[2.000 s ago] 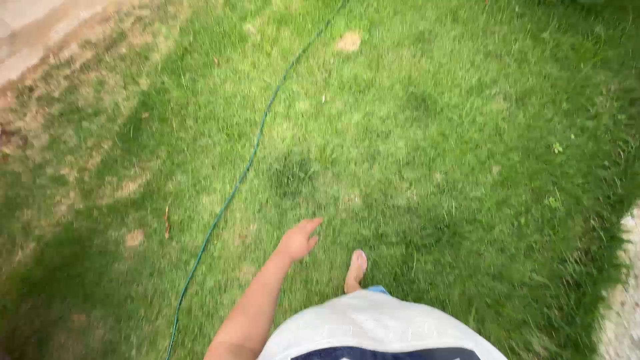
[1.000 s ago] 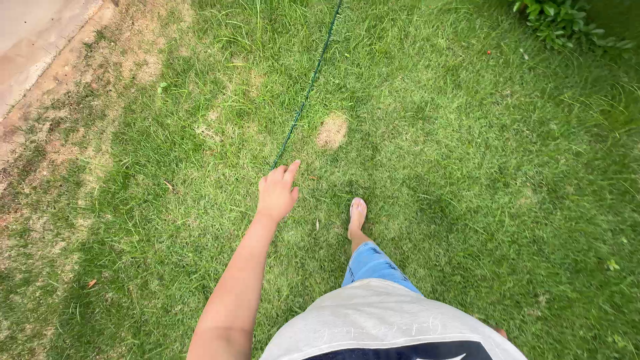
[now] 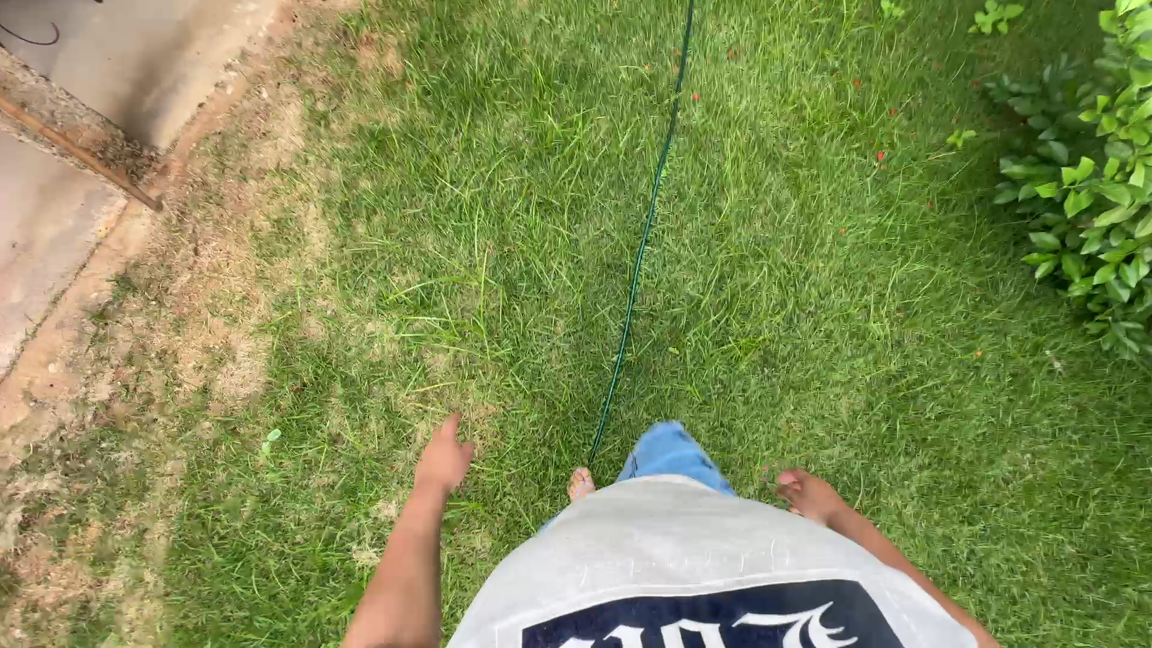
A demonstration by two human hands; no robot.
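My left hand (image 3: 445, 457) hangs over the grass at the lower left of centre, fingers apart, holding nothing. On the other side of my body, my right hand (image 3: 808, 495) has its fingers loosely curled; whether anything is in it cannot be told. A thin green garden hose (image 3: 643, 243) runs over the lawn from the top edge down to my foot (image 3: 581, 483), between the two hands and touching neither. The knee of my blue denim shorts (image 3: 675, 454) shows beyond my light grey shirt (image 3: 666, 531).
Grass (image 3: 792, 297) surrounds me. A leafy bush (image 3: 1111, 189) grows at the right edge. At the upper left lie a concrete slab (image 3: 193, 54) and a low concrete edge with a rusty rod (image 3: 85, 157), bordered by bare soil (image 3: 216, 261).
The view has moved forward over the lawn. My right hand has come into view. My left hand no longer overlaps the hose, as it did one second ago; a different foot shows.
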